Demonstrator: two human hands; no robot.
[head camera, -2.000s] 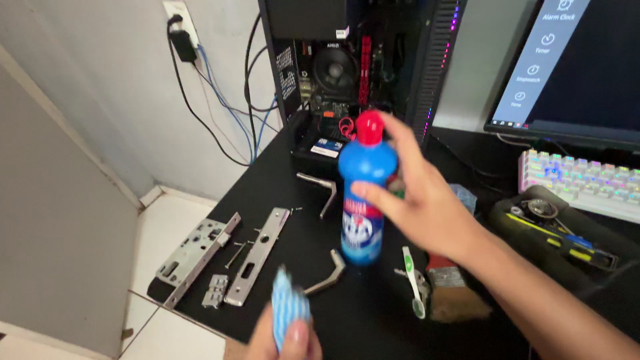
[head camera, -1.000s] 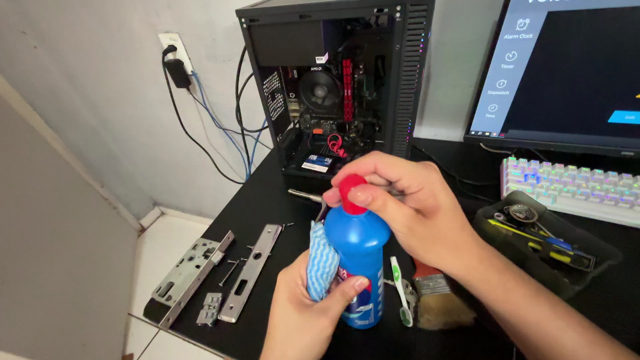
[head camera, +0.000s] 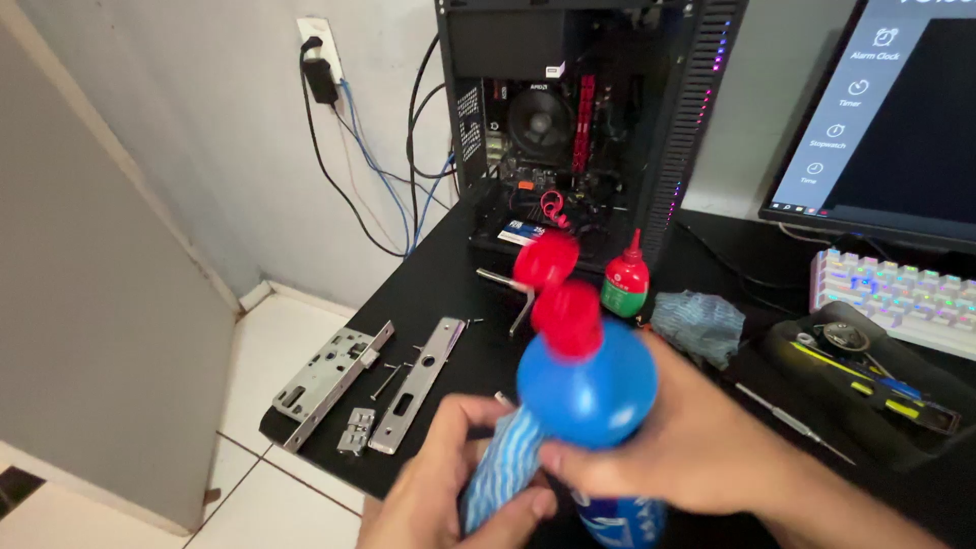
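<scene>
My right hand (head camera: 663, 450) grips a blue plastic bottle (head camera: 587, 389) around its body, and its red flip cap (head camera: 560, 297) stands open. My left hand (head camera: 465, 473) holds a folded blue-and-white striped cloth (head camera: 503, 465) against the bottle's side. Left of my hands lie a metal mortise lock (head camera: 328, 381), a lock faceplate (head camera: 419, 385), a lock cylinder (head camera: 356, 431) and some screws (head camera: 386, 383). Behind the bottle are a door lever handle (head camera: 518, 297) and a small red-and-green bottle (head camera: 625, 282).
An open computer tower (head camera: 564, 130) stands at the back of the black desk. To the right are a crumpled cloth (head camera: 698, 324), a thin metal tool (head camera: 793, 422), a dark tray (head camera: 869, 381) with tools, a white lit keyboard (head camera: 900, 297) and a monitor (head camera: 892, 137).
The red cap has been flipped open. My right hand has moved from the cap down to the bottle's body, while my left hand has come off the bottle's front with the cloth.
</scene>
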